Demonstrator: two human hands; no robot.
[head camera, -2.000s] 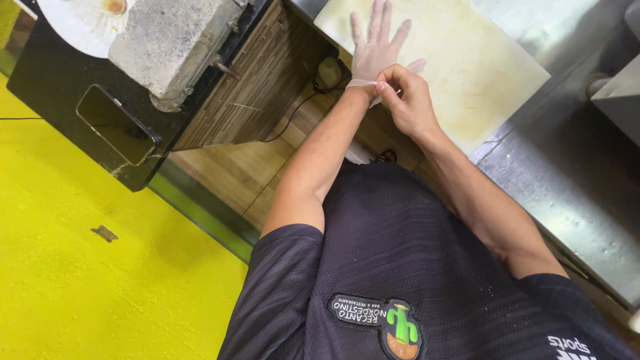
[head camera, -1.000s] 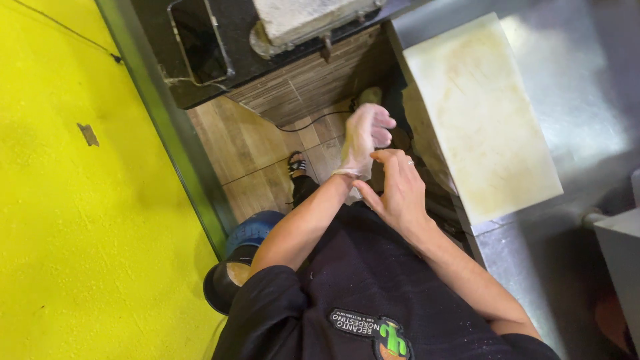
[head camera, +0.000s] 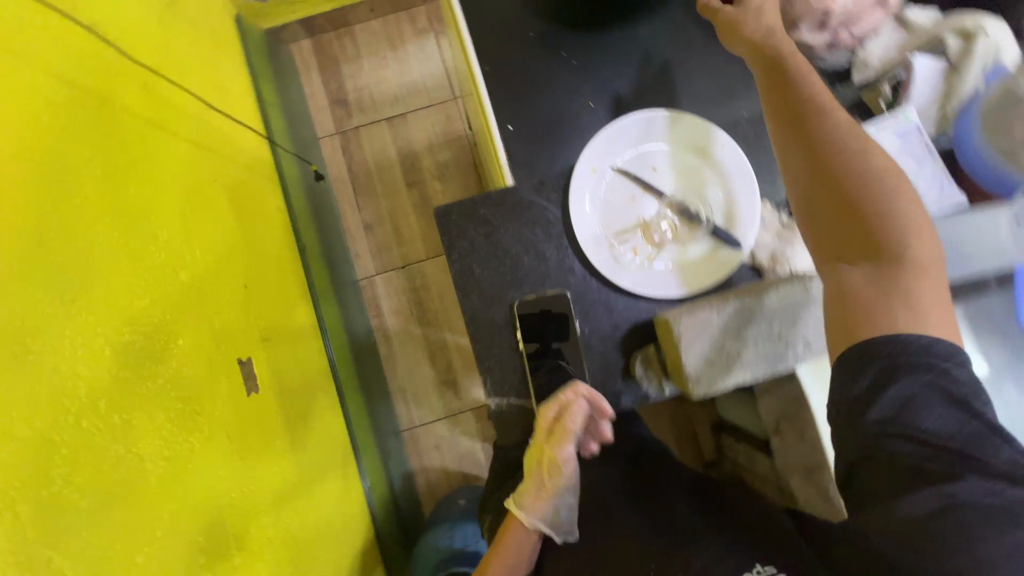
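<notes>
My left hand (head camera: 560, 452), in a thin translucent glove, is beside the lower end of a dark-screened phone (head camera: 550, 340) on the black counter; its fingers are loosely curled and nothing shows in them. My bare right hand (head camera: 744, 24) reaches to the top edge of the view, where its fingers are partly cut off; whether they hold something cannot be seen. Between the arms lies a white plate (head camera: 596, 216) with food residue and a table knife (head camera: 668, 200) across it. Right of my right hand are a pinkish bundle (head camera: 840, 28) and a crumpled pale cloth (head camera: 952, 40).
A worn grey block-like object (head camera: 744, 336) stands at the edge of the black counter (head camera: 472, 264), below the plate. Blue containers (head camera: 988, 140) are at the right. A yellow wall (head camera: 160, 320) runs along the left, with tiled floor beside it and a blue bin (head camera: 452, 532) low down.
My hands, together at the gloved wrist before, are now apart. My right hand has reached out over the counter. The view has swung strongly toward the counter with the plate.
</notes>
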